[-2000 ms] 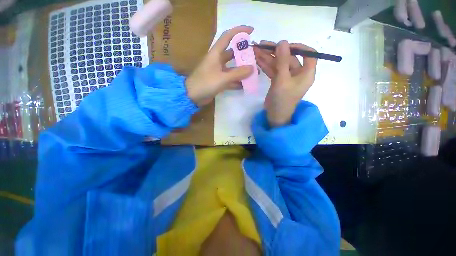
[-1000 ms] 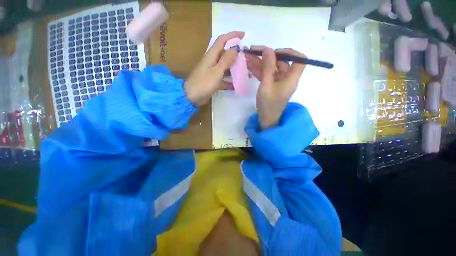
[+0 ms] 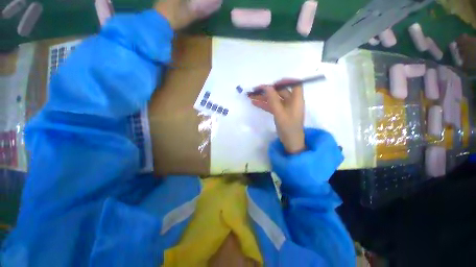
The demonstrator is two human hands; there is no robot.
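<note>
My left hand [image 3: 178, 11] is at the top edge, partly cut off and blurred, with its fingers on a pale pink housing [image 3: 205, 7]. My right hand [image 3: 284, 107] is over the white board [image 3: 250, 146] and holds a thin black pointed tool [image 3: 308, 80] like a pen. A small dark piece [image 3: 239, 89] shows just beyond the tool's tip; whether they touch is not clear. To its left, a white backing sheet [image 3: 200, 100] carries several dark pieces in an L shape.
Pink housings lie on the green surface [image 3: 284, 34] at the far side and on a clear plastic tray [image 3: 368, 130] at right. A grey metal bar [image 3: 365, 31] stands at the board's far right. Brown cardboard [image 3: 177, 141] lies left, beside a sticker sheet [image 3: 147, 156] mostly under my sleeve.
My left hand has moved from the board to the far green surface. The tool has come away from the housing, down over the board. The backing sheet is now uncovered. The view has shifted.
</note>
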